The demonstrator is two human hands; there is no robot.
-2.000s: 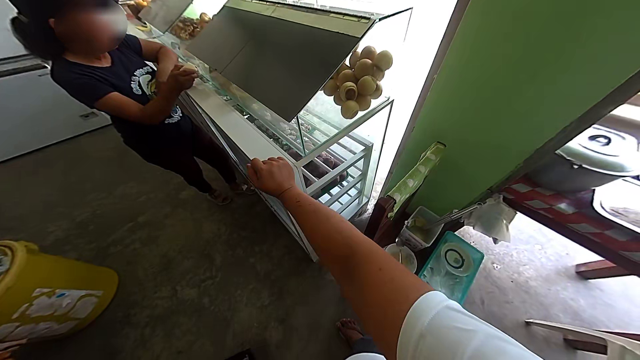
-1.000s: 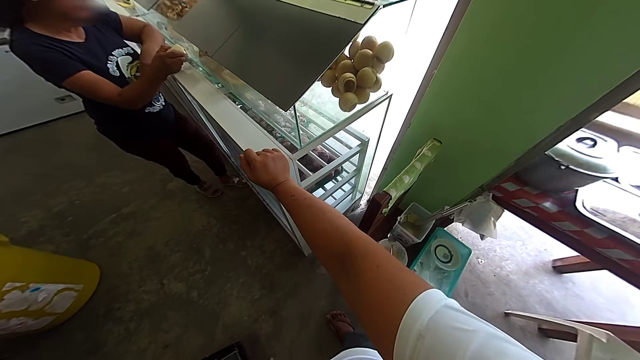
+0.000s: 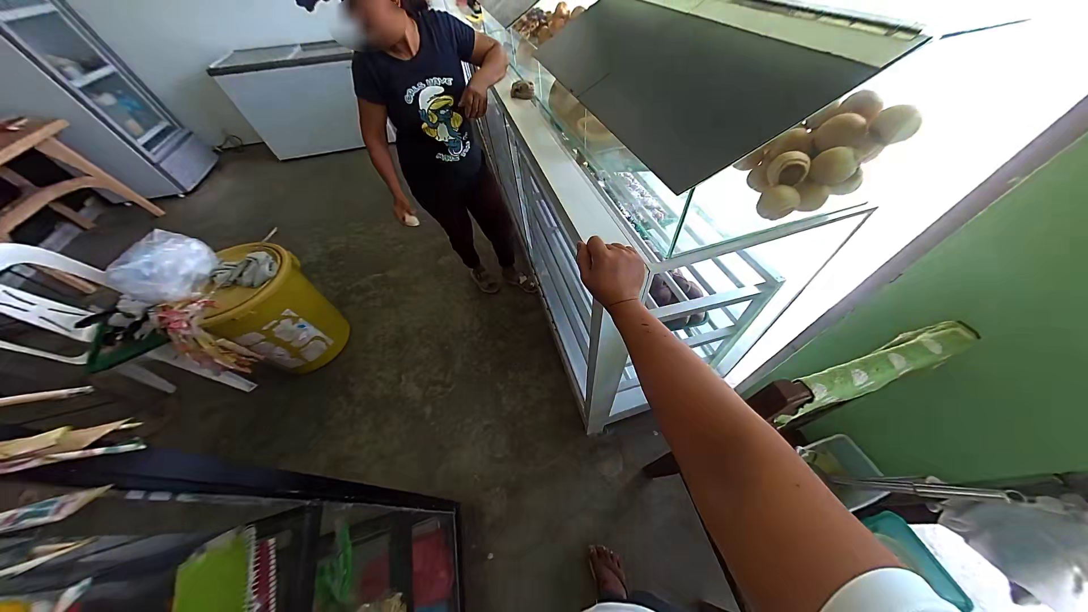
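My right hand (image 3: pixel 612 270) rests, fingers curled, on the near corner of a glass display case (image 3: pixel 552 183) with a pale metal frame. My left hand is out of view. Dark round goods (image 3: pixel 676 293) sit on a shelf inside, just right of my wrist. Beyond the case's near end is a cluster of round tan objects (image 3: pixel 837 153). A person (image 3: pixel 442 110) in a dark T-shirt stands beside the case, one arm leaning on its top and a small pale thing (image 3: pixel 411 221) in the lowered hand. A small brown item (image 3: pixel 523 89) lies on the ledge.
A yellow lidded bucket (image 3: pixel 297 323) stands left beside a white plastic chair (image 3: pixel 42 302). At the lower left is a dark-framed glass cabinet (image 3: pixel 382 501). A chest freezer (image 3: pixel 297 102) stands against the back wall. A teal plastic container (image 3: pixel 918 552) sits lower right, near the green wall (image 3: pixel 1003 340).
The view has swung left. The other person has lowered one hand and now leans the other arm on the case; before, both hands were together in front. My right hand stays on the case's corner.
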